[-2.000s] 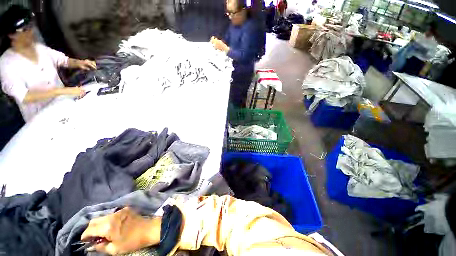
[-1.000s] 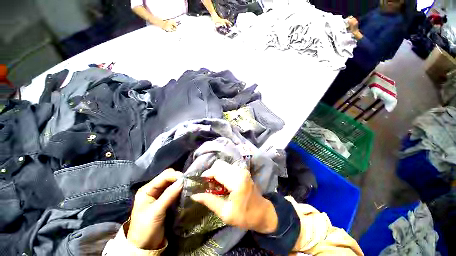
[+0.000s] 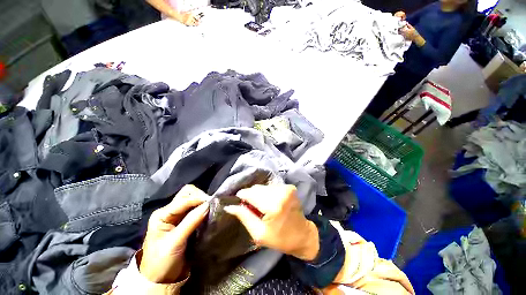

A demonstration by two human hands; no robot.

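Note:
A grey denim garment (image 3: 254, 164) with a patch of yellow embroidery (image 3: 235, 281) lies bunched in front of me at the table's near edge. My left hand (image 3: 173, 233) pinches an edge of it between thumb and fingers. My right hand (image 3: 280, 222) is just to the right, close to the left fingertips, closed around thread snips (image 3: 251, 207). Only a bit of the red handle shows; the blades are hard to make out.
A dark denim pile (image 3: 121, 127) with metal buttons covers the table's near left. Pale garments (image 3: 346, 29) lie at the far side, near two people. A green basket (image 3: 378, 151) and blue bin (image 3: 375, 222) stand right of the table; a stool (image 3: 429, 101) is beyond.
Since the first frame, the view has swung down and left, and both hands have come together at the garment. Since one second ago, the hands have barely moved; less of the red handle shows.

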